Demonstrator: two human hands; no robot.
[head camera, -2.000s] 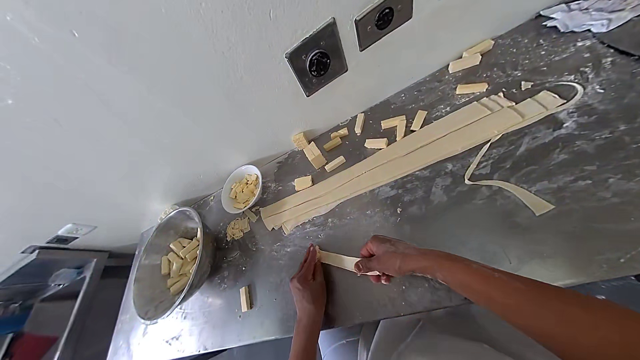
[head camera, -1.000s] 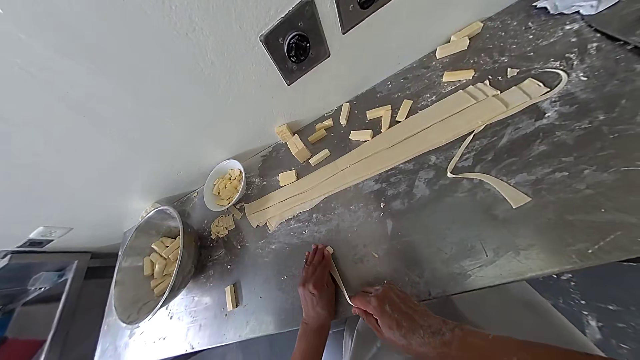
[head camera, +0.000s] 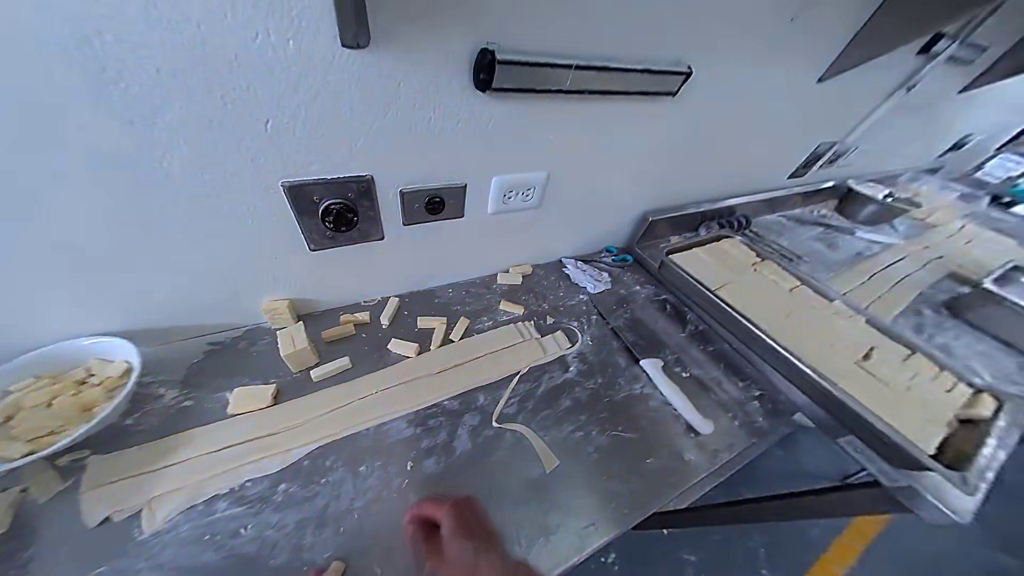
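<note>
My right hand (head camera: 456, 532), blurred and with its fingers curled, is at the bottom of the head view above the steel table; whether it holds something cannot be told. At the bottom edge, only a sliver of my left hand (head camera: 318, 573) shows beside a small pale piece (head camera: 335, 568); its grip is hidden. Long flat dough strips (head camera: 320, 420) lie overlapped beyond my hands. A thin dough strip (head camera: 524, 432) curls on the table to their right. Behind the long strips are several pale blocks and sticks, perhaps cheese (head camera: 296, 346). A white bowl (head camera: 132, 364) of pale pieces stands at the left.
A white-handled knife (head camera: 676, 394) lies right of the dough, near a crumpled cloth (head camera: 586, 274) and blue-handled scissors (head camera: 616, 257). A metal tray (head camera: 808, 416) with rows of pale dough pieces stands at the right. The wall with its outlets (head camera: 518, 193) borders the table.
The view has swung far up and to the right. The dough strip seen between my hands earlier is no longer visible there. The metal bowl has left the view.
</note>
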